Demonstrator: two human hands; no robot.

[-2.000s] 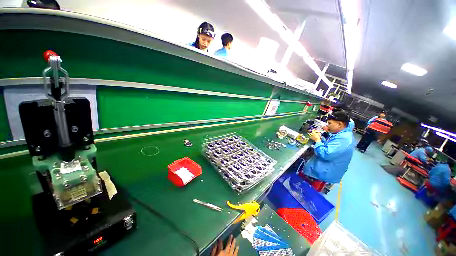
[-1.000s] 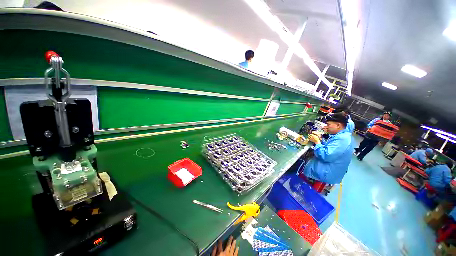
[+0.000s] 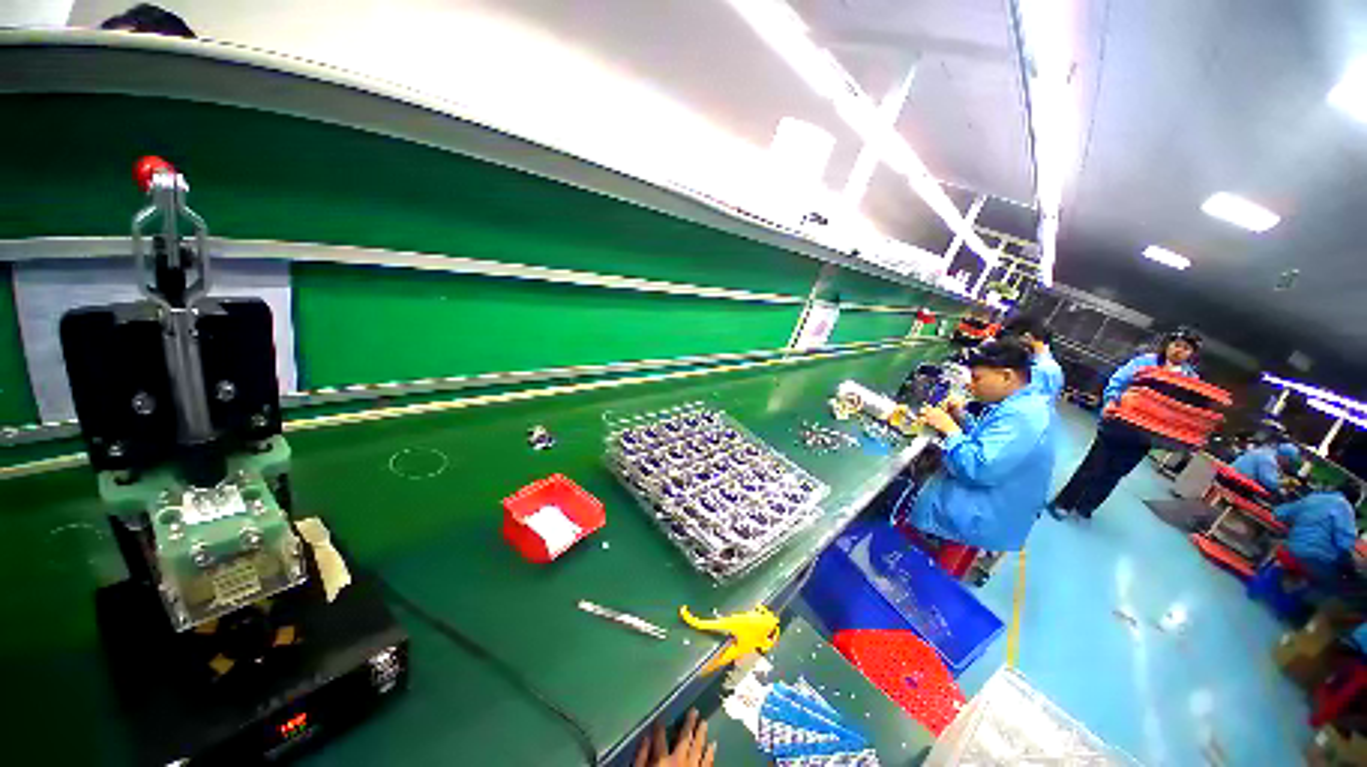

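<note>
One hand [image 3: 678, 743], seemingly my right, shows at the bottom edge by the bench's front edge. Its fingers are apart, nothing shows in them, and the rest is cut off. My left hand is out of the picture. A yellow air gun [image 3: 732, 632] lies at the bench edge just beyond the fingers. A thin silver tool [image 3: 622, 617] lies flat left of it. A clear blister tray [image 3: 715, 487] holds a grid of dark round units. A small red bin [image 3: 552, 517] holds white pieces. A small dark and silvery part [image 3: 540, 438] lies behind the bin.
A black press [image 3: 188, 405] with a red-knob lever stands at left, its cable crossing the bench. Blue-and-white strips [image 3: 810, 725] fan over the low side table. A blue bin [image 3: 904, 592] and red stool [image 3: 900, 677] stand beyond. A worker [image 3: 990, 457] sits along the bench.
The small part and a faint circle on the bench have shifted left. A person carrying orange-red trays has come nearer along the aisle. The hand has barely moved.
</note>
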